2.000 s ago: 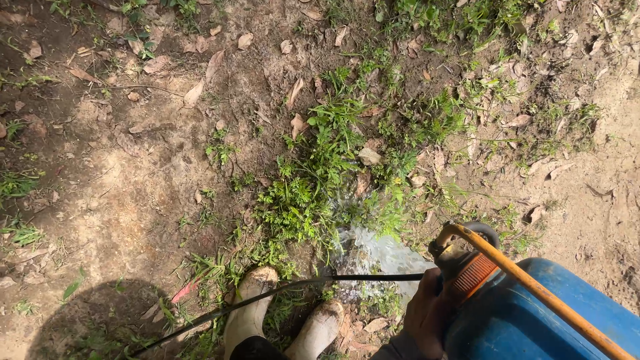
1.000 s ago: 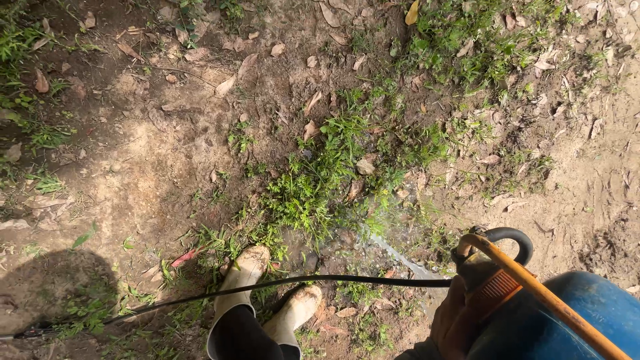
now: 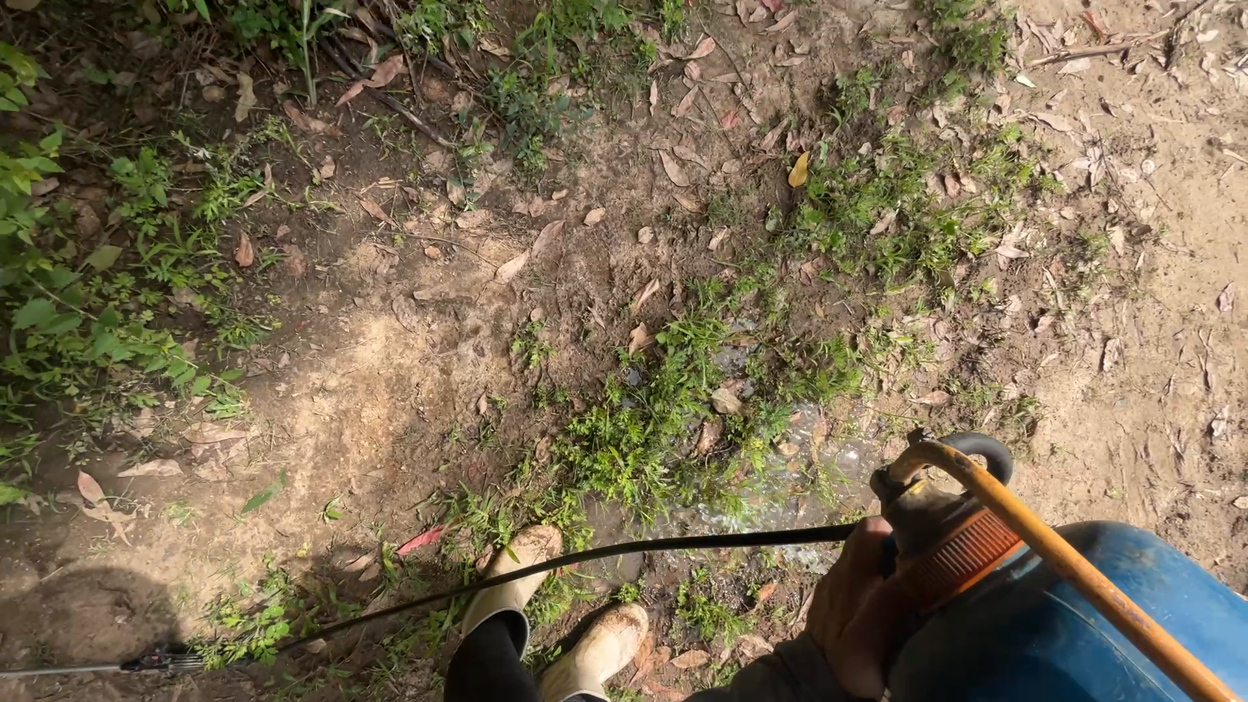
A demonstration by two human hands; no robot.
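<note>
At the lower right lies a blue plastic tank (image 3: 1082, 604) of a backpack sprayer, tilted, with a ribbed orange collar (image 3: 965, 558) and an orange-yellow metal bar (image 3: 1082, 565) across it. One hand, which looks like my left hand (image 3: 855, 604), is at the neck beside the collar; its fingertips are partly hidden. A black hose (image 3: 624, 548) runs left from there to the sprayer wand (image 3: 146, 662) on the ground. Water (image 3: 809, 439) pools among the weeds near the neck. My other hand is out of view.
Two muddy pale rubber boots (image 3: 517, 575) stand on the soil at bottom centre. Low green weeds (image 3: 634, 448), dry leaves and bare dirt surround them. Leafy plants (image 3: 88, 331) grow at the left, and a stick (image 3: 1102, 49) lies at upper right.
The stream of water that poured beside the tank's neck has thinned and is no longer plain; water lies on the ground. The view has shifted, showing more of the hose and wand.
</note>
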